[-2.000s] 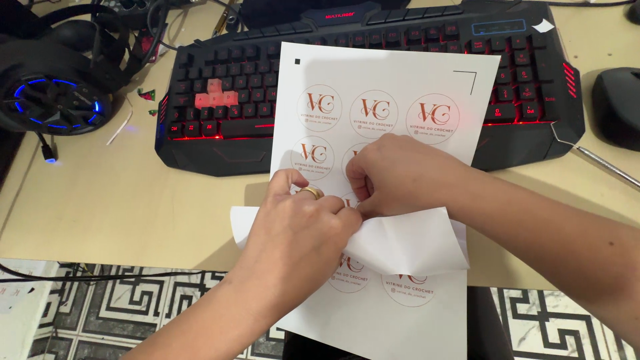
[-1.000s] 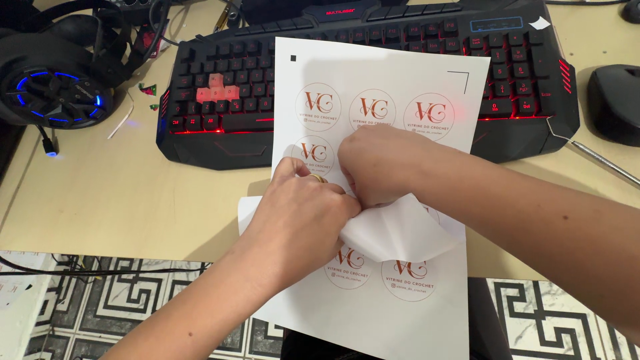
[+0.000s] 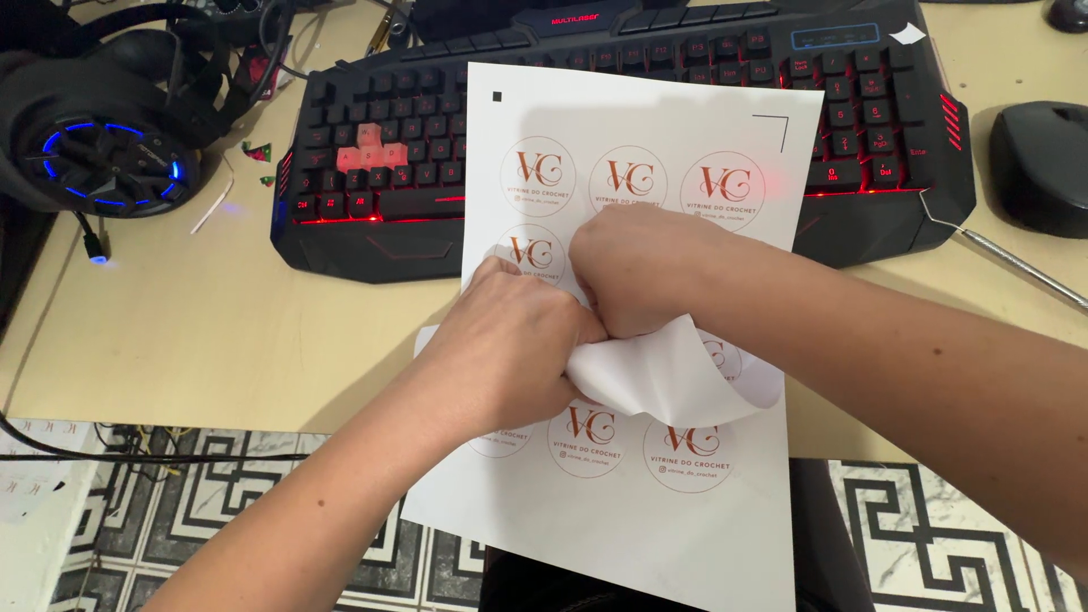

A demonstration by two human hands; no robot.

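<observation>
A white sheet (image 3: 705, 527) printed with several round labels bearing orange lettering lies over the keyboard's front and past the desk edge. Across its middle runs a loose white paper strip (image 3: 637, 365), folded and curled up at the right. My left hand (image 3: 518, 340) lies on the sheet with its fingers curled at the strip, which seems pinched there. Touching it, my right hand (image 3: 633, 268) is closed into a fist over the middle labels. Its fingertips are hidden, so what it holds cannot be seen.
Behind the sheet stands a black keyboard (image 3: 365, 246) with red lighting. A headset (image 3: 110, 161) lies at the left, a black mouse (image 3: 1041, 170) at the right. A thin metal hook tool (image 3: 1020, 259) rests against the keyboard. The desk's front edge crosses beneath my forearms, above a patterned floor.
The right hand's fingers have curled further into a fist. The paper strip, spread broadly two seconds ago, is now more gathered and curled at the right.
</observation>
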